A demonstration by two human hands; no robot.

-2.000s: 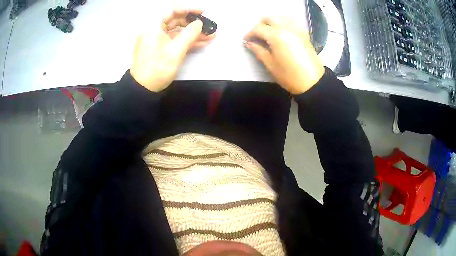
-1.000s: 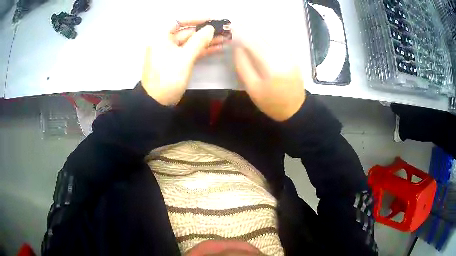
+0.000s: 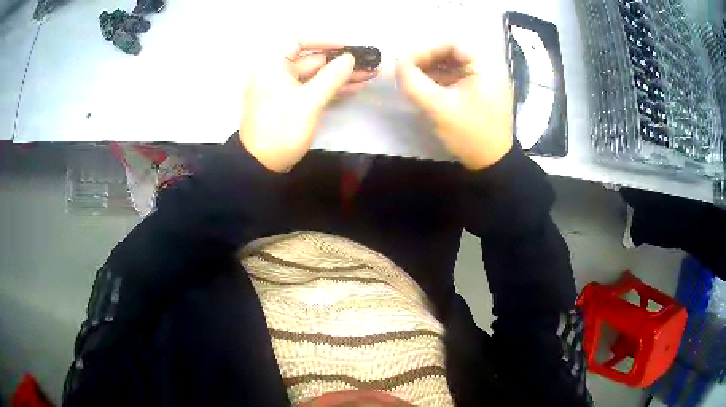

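Note:
My left hand [image 3: 290, 107] holds a small oblong black plastic housing [image 3: 366, 57] between thumb and fingers, above the white table near its front edge. My right hand [image 3: 462, 103] is just right of the housing and apart from it. Its thumb and index fingertips are close together. Glare and blur hide whether a tiny piece is between them. Both hands are bare.
A glossy black smartphone [image 3: 537, 87] lies right of my right hand. Clear blister trays [image 3: 637, 87] with dark parts stand at the right. Loose black housings [image 3: 123, 30] lie at the upper left. A red stool [image 3: 633, 330] stands on the floor at the right.
My right hand first moved left to the housing, then drew back to the right. My left hand still holds the housing. The whole view has shifted slightly.

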